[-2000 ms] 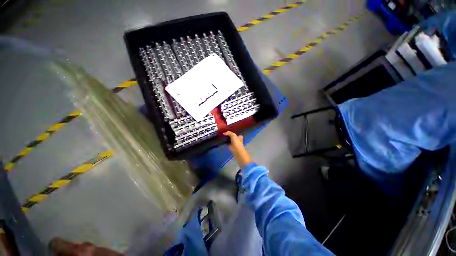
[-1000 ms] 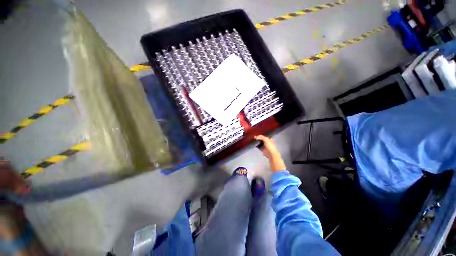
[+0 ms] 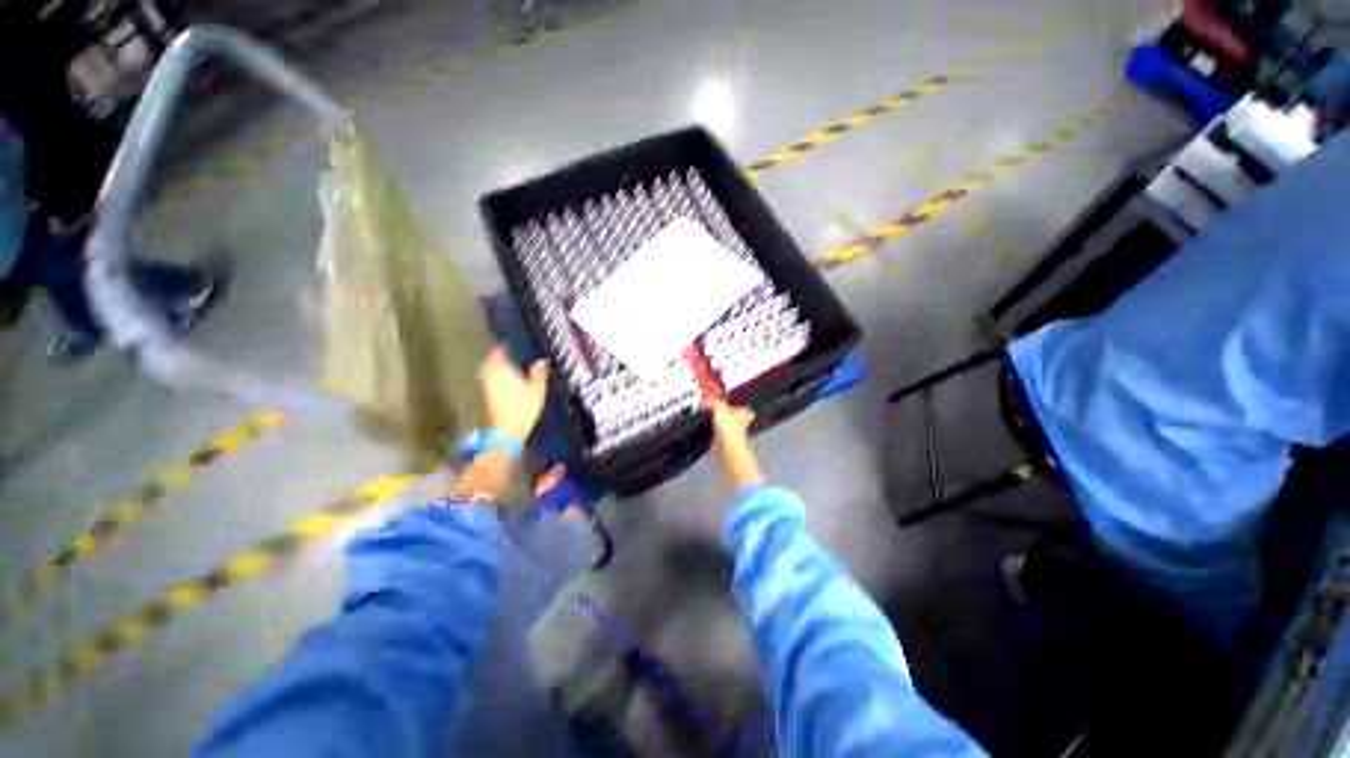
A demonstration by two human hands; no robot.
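Observation:
The black plastic crate (image 3: 819, 304) holds silvery-white rows of packed parts (image 3: 592, 234). A white paper label sheet (image 3: 669, 293) lies on them, with a red piece (image 3: 702, 370) near the crate's near edge. My right hand (image 3: 731, 427) grips that near edge. My left hand (image 3: 514, 400), with a blue band at the wrist, is beside the crate's left side, fingers spread; whether it touches the crate cannot be told. The crate sits on a blue base (image 3: 844, 376), mostly hidden.
A yellowish-green film-covered stack (image 3: 393, 296) stands left of the crate, blurred, beside a pale curved tube or frame (image 3: 126, 193). A person in a blue coat (image 3: 1170, 356) is at the right, by a black metal frame (image 3: 933, 430). Yellow-black tape (image 3: 859, 126) crosses the floor.
My left hand has come in from the left to the crate's left side. My right hand stays on the near edge. The crate appears smaller and lower in view.

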